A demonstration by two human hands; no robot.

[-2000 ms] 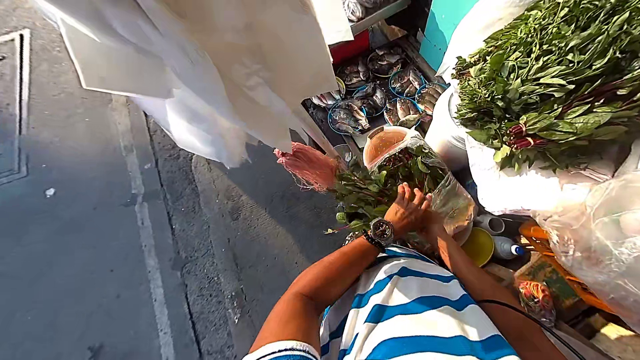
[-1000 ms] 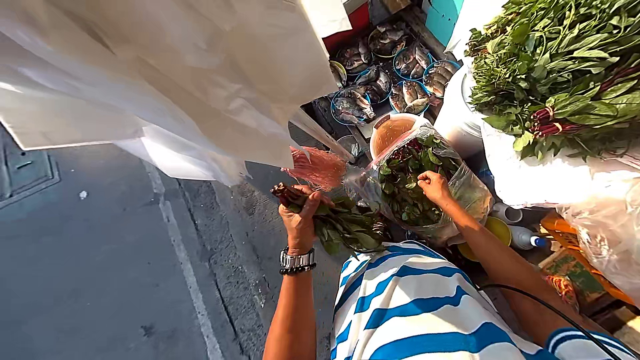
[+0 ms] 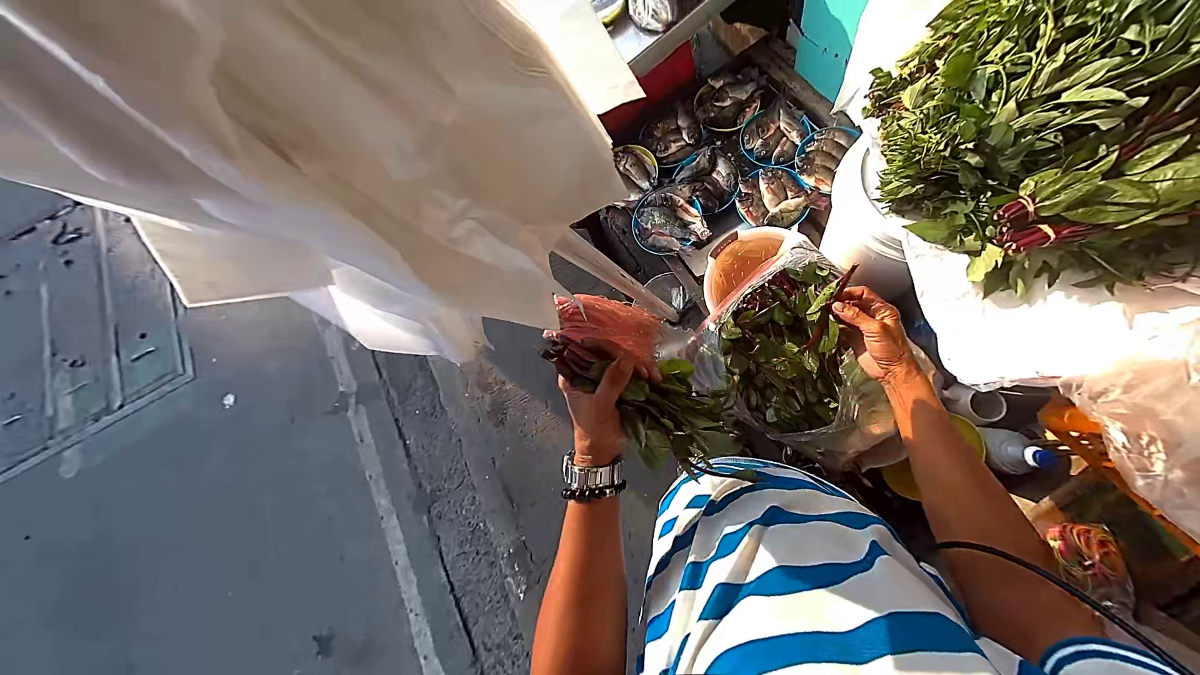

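My left hand [image 3: 597, 403], with a metal watch and a dark bead bracelet at the wrist, is closed around a bunch of leafy green stems [image 3: 670, 412]; the dark reddish stem ends stick out at its left. My right hand [image 3: 874, 333] pinches a leafy sprig with a dark red stem [image 3: 844, 286] over an open clear plastic bag. Loose leafy greens [image 3: 783, 361] fill that clear plastic bag [image 3: 867, 398]. Pink netting or plastic strips [image 3: 609, 323] lie just behind the left hand's bunch.
Blue-rimmed baskets of fish [image 3: 668, 220] stand beyond an orange-lined tub [image 3: 745, 262]. A large heap of bundled greens [image 3: 1041, 141] rests on white sacking at right. Pale sheets [image 3: 375, 159] hang over the upper left. A blue-capped bottle [image 3: 1017, 452] and yellow bowl [image 3: 905, 478] lie near my right forearm.
Two seconds ago both hands were together at the greens by the bag. My left hand has moved left with a bunch in it, and my right hand now lifts a sprig above the bag.
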